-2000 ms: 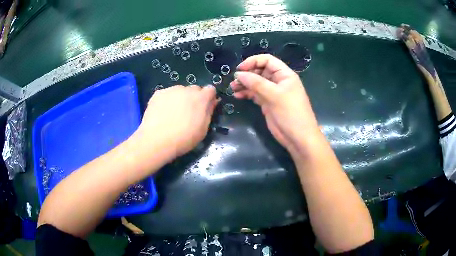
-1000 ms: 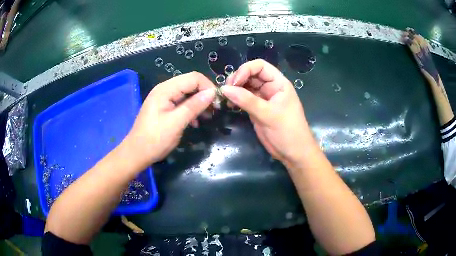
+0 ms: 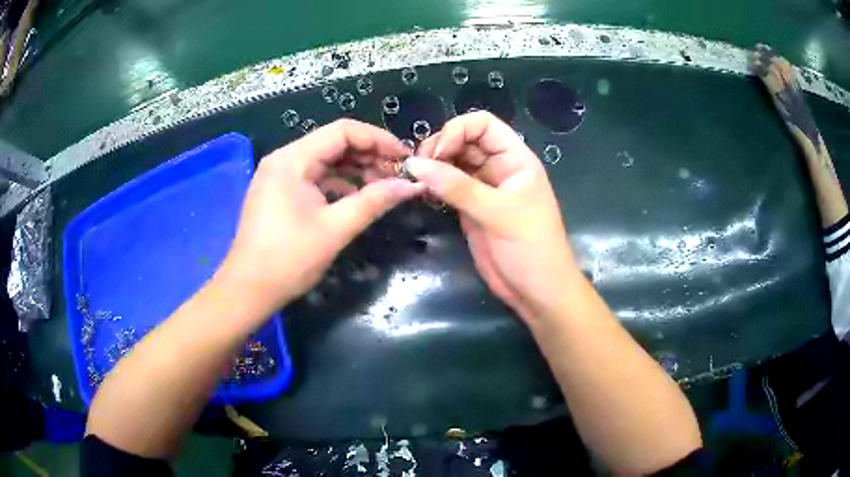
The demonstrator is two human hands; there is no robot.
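My left hand [image 3: 312, 200] and my right hand [image 3: 499, 200] meet over the middle of the dark mat. Their thumbs and index fingers pinch a small shiny ring [image 3: 406, 168] between them; the fingers partly hide it, and whether it is one ring or more I cannot tell. Several single rings [image 3: 391, 104] lie spaced apart on the mat beyond my hands. One ring [image 3: 552, 154] lies to the right of my right hand. Glittering bulk rings [image 3: 250, 361] lie in the near part of the blue tray [image 3: 163, 219], partly under my left forearm.
A pale scuffed edge rail [image 3: 373, 59] curves along the far side of the dark mat [image 3: 466, 373]. Dark round patches [image 3: 555, 104] lie at the back. A crinkled plastic bag [image 3: 33, 256] is left of the tray. Another person's hand [image 3: 778, 84] rests at the far right.
My left hand has turned from knuckles-up to pinching against my right hand's fingertips. A ring right of my right hand, hidden at first, now shows. The other person's arm has hardly moved.
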